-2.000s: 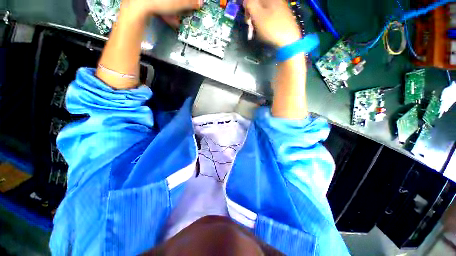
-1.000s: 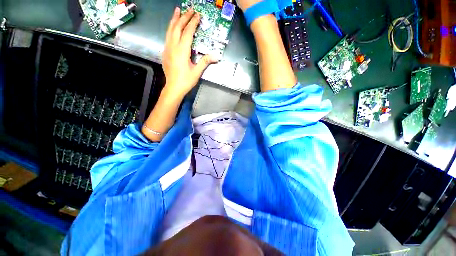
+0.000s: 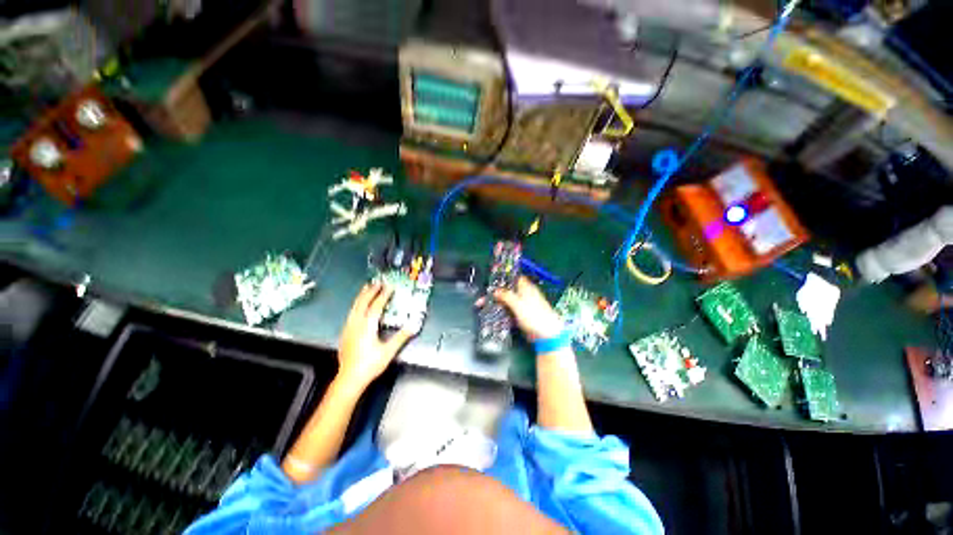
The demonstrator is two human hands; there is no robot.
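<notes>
A green-white circuit board (image 3: pixel 405 298) lies on the grey plate at the bench's front edge, with leads at its back edge. My left hand (image 3: pixel 368 336) grips its left and front edges between thumb and fingers. My right hand (image 3: pixel 531 310), with a blue wrist strap, is on a long black remote control (image 3: pixel 495 313) just right of the board; the fingers are at its right side. The remote's far end points to the back of the bench. The fingertips are small and blurred.
Other boards lie left (image 3: pixel 270 286) and right (image 3: pixel 667 365); several plain green boards (image 3: pixel 762 370) are far right. Behind stand an oscilloscope (image 3: pixel 451 96), an orange-red box (image 3: pixel 737 219) and white-red clips (image 3: pixel 363 199). A blue cable (image 3: pixel 669 188) crosses the right side. A board tray (image 3: pixel 303 389) is below left.
The view has tilted up to show the back of the bench. My right hand has come to the remote, which now lies beside the board. My left hand still holds the board.
</notes>
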